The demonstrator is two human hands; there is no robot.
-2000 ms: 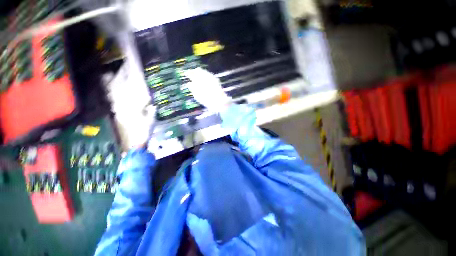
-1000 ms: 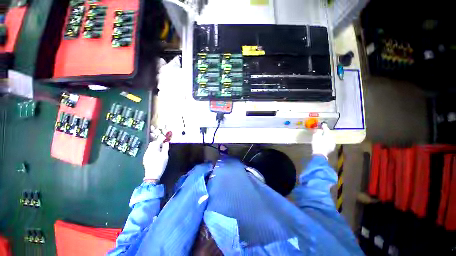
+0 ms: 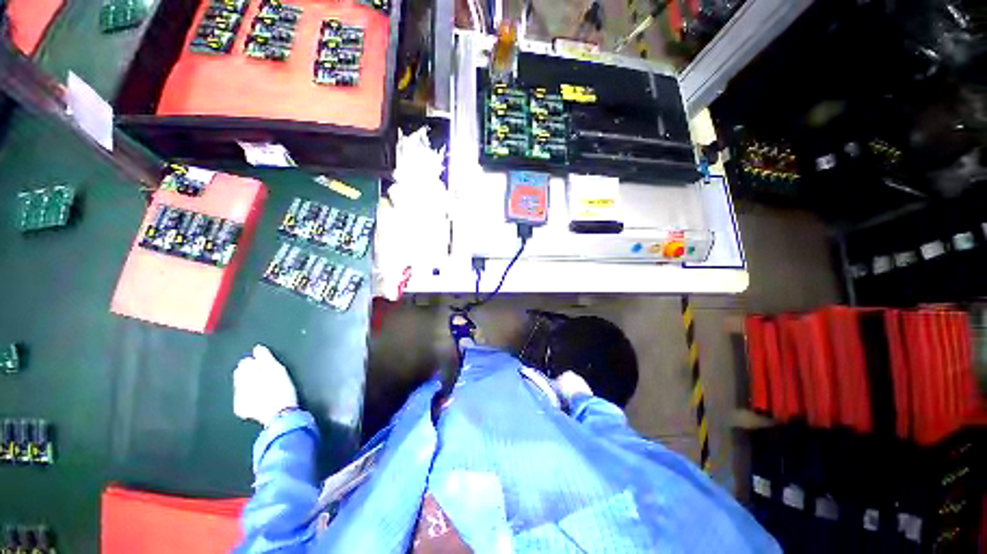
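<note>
My left hand (image 3: 263, 386), white-gloved, is over the green mat with its fingers together and nothing visible in it. My right hand (image 3: 571, 385), also gloved, is small and partly hidden at my body beside the black stool; its fingers are unclear. Populated green panels (image 3: 527, 124) sit at the left end of the black fixture plate (image 3: 633, 114). An amber dispensing head (image 3: 504, 50) stands at the plate's back left corner. Two rows of panels (image 3: 317, 275) lie on the mat, and more panels (image 3: 191, 235) lie on a small red pad stack (image 3: 166, 292).
A black tray (image 3: 260, 145) with red lining holds panels at the back left. The teach pendant (image 3: 528, 198) lies on the machine front, left of the orange-red knob (image 3: 673, 250). A black stool (image 3: 593, 363) is below the table. Red sheets (image 3: 844, 363) stand upright at right.
My left hand has moved from the table's edge down over the mat. My right hand has left the machine's front corner for my body. The amber head now shows at the plate, and the view has shifted.
</note>
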